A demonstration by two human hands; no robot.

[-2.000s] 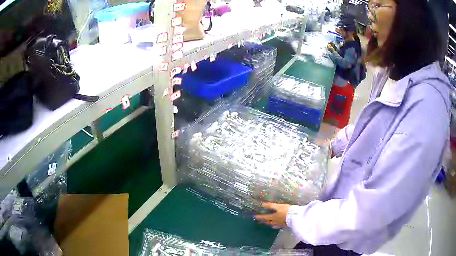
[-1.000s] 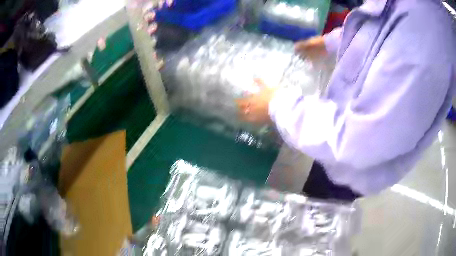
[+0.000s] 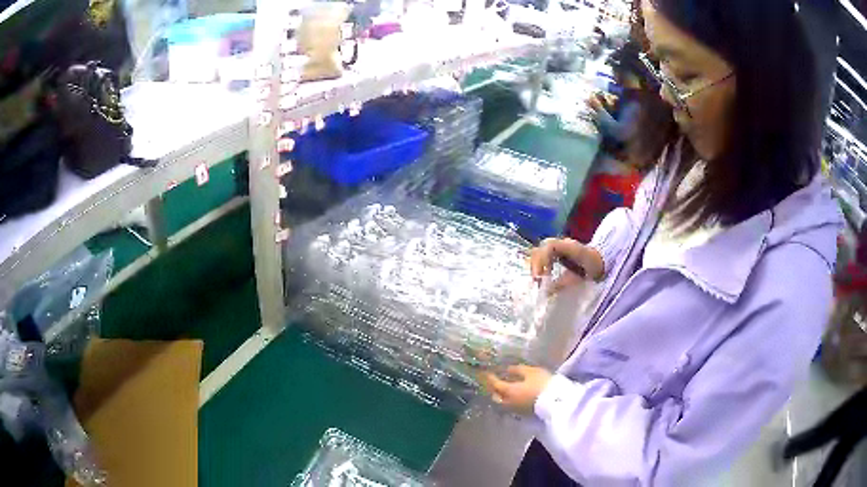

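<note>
A clear blister tray with white parts is cut off by the bottom edge; only its far corner shows. Beyond it, a tall stack of clear blister trays stands on the green bench, its top tray full of white parts. Another person's hand touches the stack's near side, and their other hand holds a dark pen over its right edge. Neither of my hands is in view, so I cannot tell whether they hold the near tray.
A blue bin sits behind the stack, and trays rest on blue bins farther back. A cardboard sheet and clear bags are at left. A shelf post stands left of the stack. The person stands close at right.
The view tipped down, showing much of the near tray, then came up again; now only its corner shows. The other person's far hand now holds the pen over the stack.
</note>
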